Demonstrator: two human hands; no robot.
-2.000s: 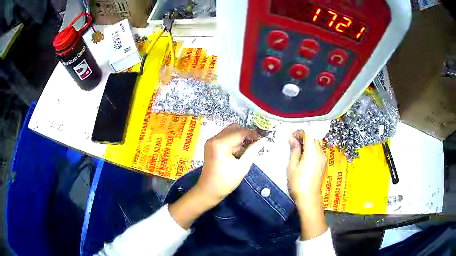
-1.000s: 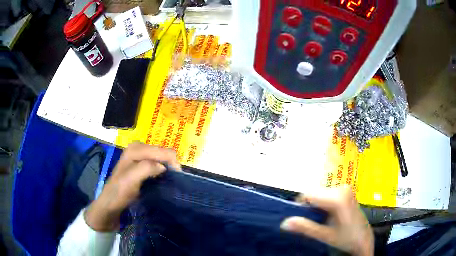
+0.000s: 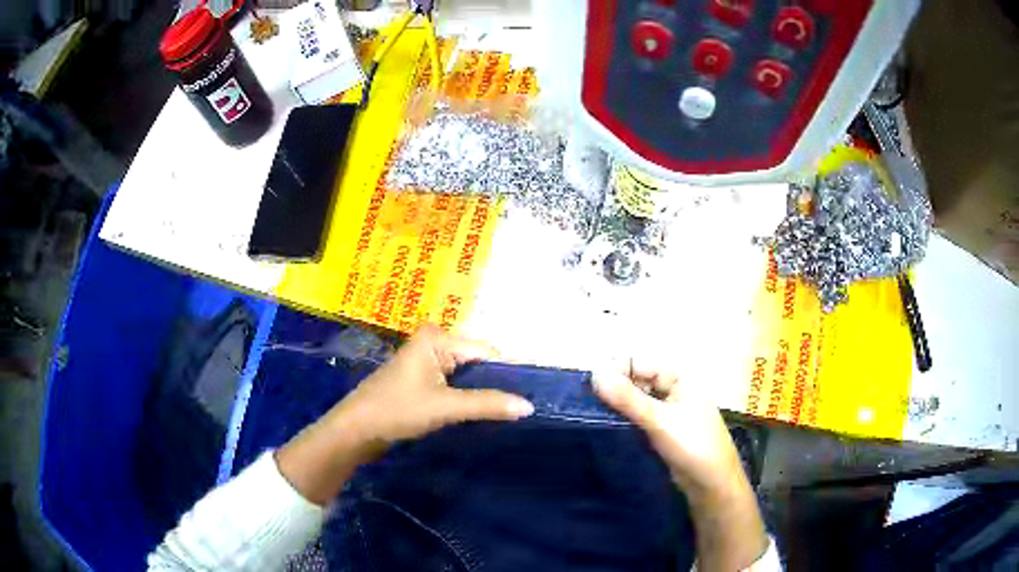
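Dark blue jeans [image 3: 503, 492] hang from both hands at the table's front edge, over my lap. My left hand [image 3: 419, 391] pinches the waistband [image 3: 548, 393] on its left part, thumb on top. My right hand [image 3: 670, 430] pinches it on the right, thumb near the top edge. The waistband is stretched between the hands, in front of and apart from the lower die [image 3: 619, 266]. The white button attaching machine with its red panel [image 3: 715, 101] stands above the die. No button shows on the visible waistband.
Glittering fastener heaps lie left [image 3: 481, 156] and right [image 3: 855, 229] of the machine. Yellow printed tape [image 3: 419, 263] crosses the table. A black phone [image 3: 304, 184], a red-capped bottle [image 3: 224, 84] and a white card [image 3: 318, 50] are at left. A blue bin [image 3: 123, 369] stands below left.
The hands first left the die area and spread wide on the jeans. Now they are closer together on a short waistband section. The view has shifted, so the table things appear higher and further right.
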